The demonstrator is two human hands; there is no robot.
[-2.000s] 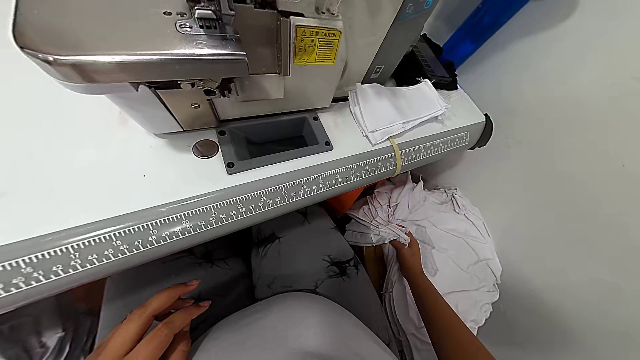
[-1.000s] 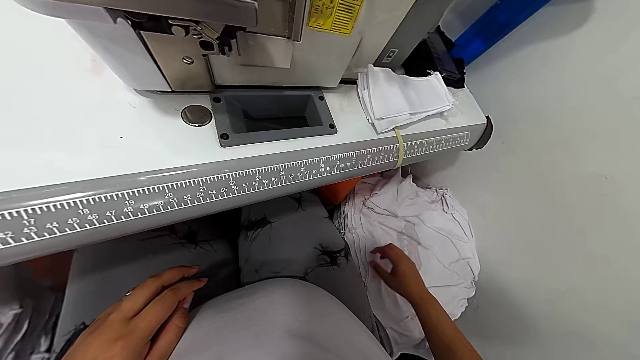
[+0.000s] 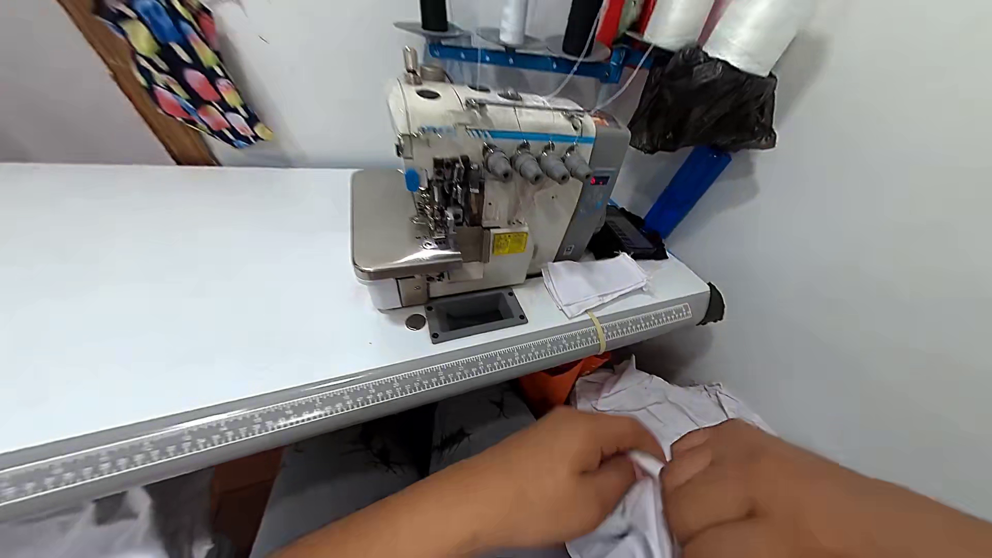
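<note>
My left hand [image 3: 570, 473] and my right hand [image 3: 725, 488] are close together in front of the table edge, both closed on a piece of white fabric [image 3: 632, 515] that hangs between them. Behind my hands, below the table's right end, lies a heap of crumpled white fabric [image 3: 659, 399]. Folded white cloth pieces [image 3: 593, 283] rest on the tabletop beside an overlock sewing machine [image 3: 504, 186]. Part of the held fabric is hidden by my fingers.
The white table [image 3: 194, 294] has a ruler strip [image 3: 310, 415] along its front edge, with a yellow band [image 3: 597, 332] around it. Thread cones [image 3: 678, 19] stand above the machine. A black plastic bag [image 3: 701, 101] hangs near the right wall. Something orange [image 3: 554, 384] shows under the table.
My left hand has moved right from my lap to beside my right hand, and both have taken hold of white fabric. The view has shifted to show the whole machine.
</note>
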